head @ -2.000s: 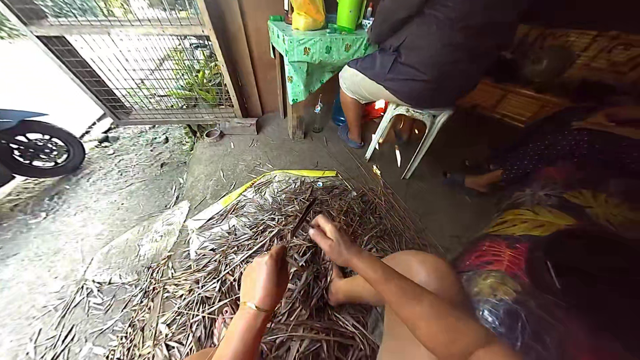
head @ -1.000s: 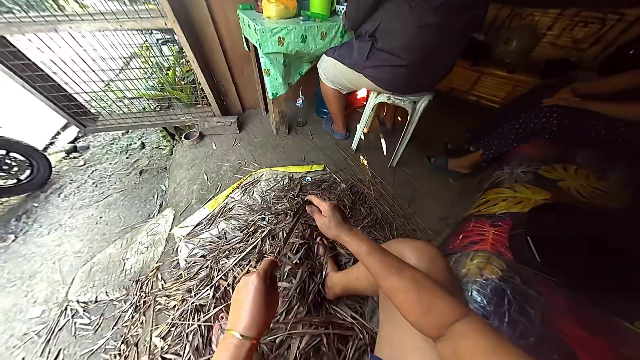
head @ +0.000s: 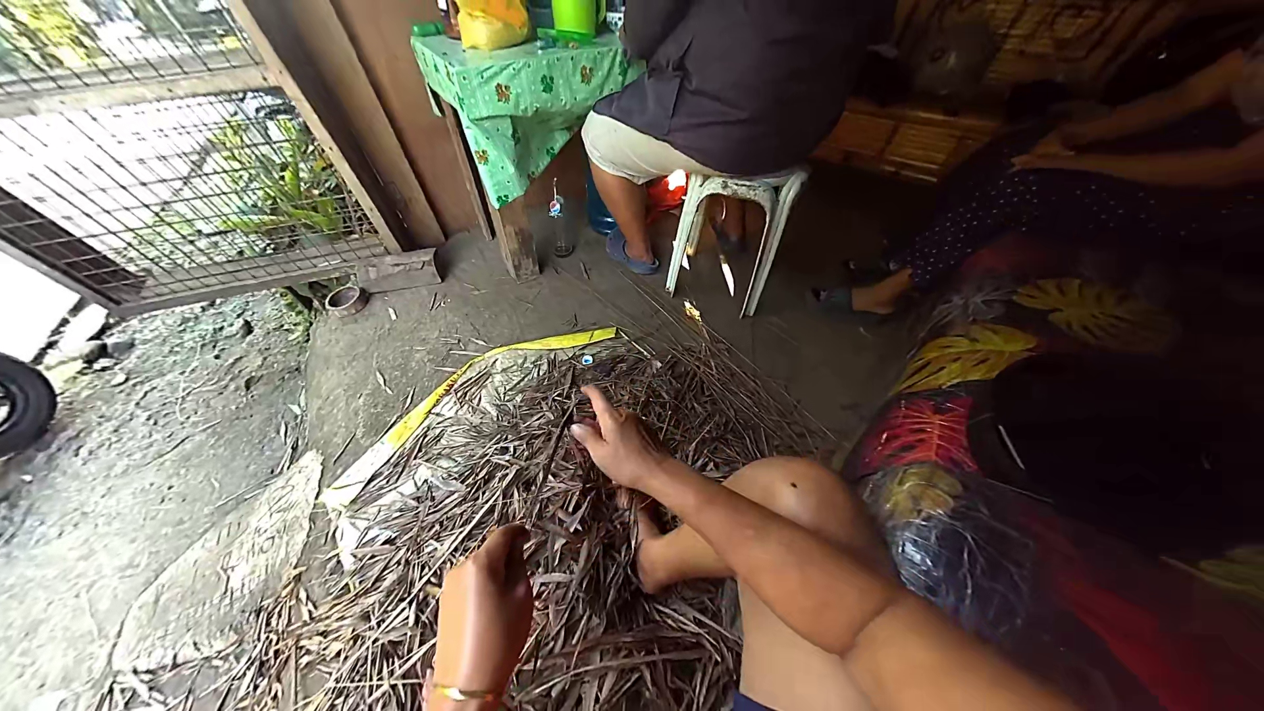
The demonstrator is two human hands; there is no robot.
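Observation:
A heap of dry brown leaf strips point(head: 583, 553) spreads over pale sheeting on the floor, around my bare foot. At the lower centre my left hand point(head: 484, 602), with a yellow band at its wrist, is curled above the heap. Whether it holds anything is hidden by the hand and the dark strips. Farther forward, my right hand point(head: 617, 439) is over the heap's upper part, its index finger stretched out and apart from the thumb. Dark strips lie close under its fingers, and I cannot tell if it grips one.
Yellow-edged sheeting point(head: 415, 420) borders the heap. Beyond it stand a table with a green cloth point(head: 513, 89), a glass bottle point(head: 563, 232), and a person on a white plastic stool point(head: 741, 188). A seated person's legs and plastic-covered, leaf-patterned upholstery point(head: 923, 434) are at right. A mesh gate point(head: 178, 188) is at left.
My right index finger has stretched away from the thumb, where one second ago the fingers were closer together. The dark strip seen between my hands earlier no longer shows clearly.

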